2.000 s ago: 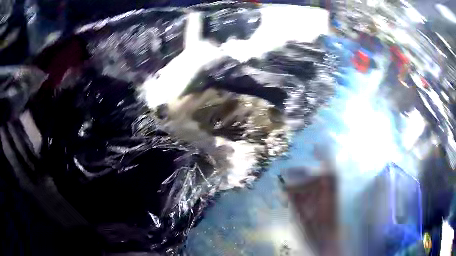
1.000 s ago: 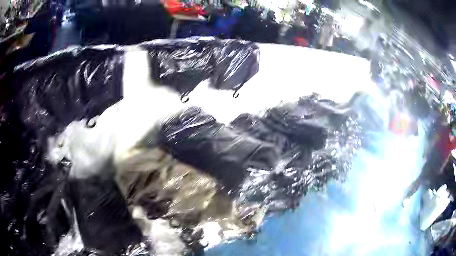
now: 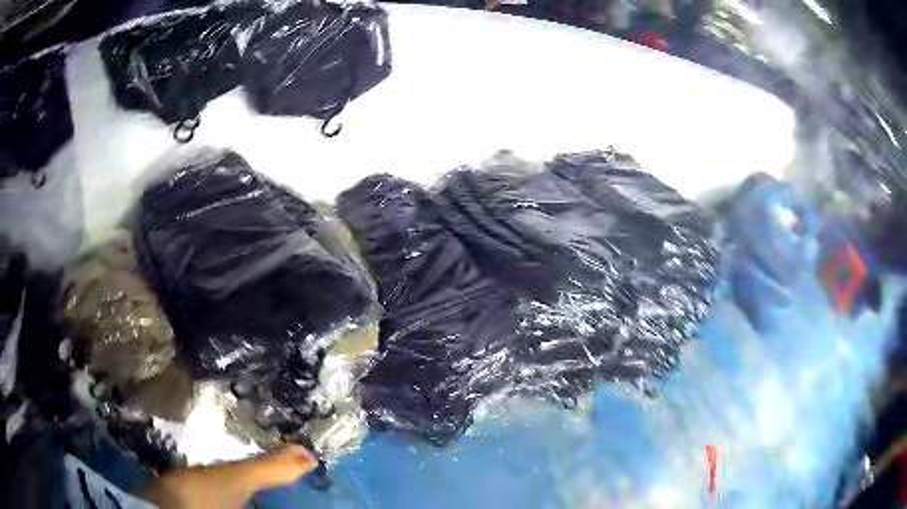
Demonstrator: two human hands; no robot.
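My left hand is at the bottom left edge, partly cut off and blurred. A finger points right, close to dark hanger hooks; I cannot tell if it touches them. Above it a dark garment in clear plastic lies on a pile with brownish wrapped garments. Several dark garments in clear plastic lie overlapping beside it, along the near edge of the white table. My right hand is not in view.
Two more dark wrapped garments lie at the table's back left, hooks towards me. Another dark one is at the far left. The blue floor runs along the near and right sides, with a red strip on it.
The view has shifted and come closer to the table. A dark wrapped garment now lies over the brownish pile; before, one showed at the lower left. My left hand has come into view.
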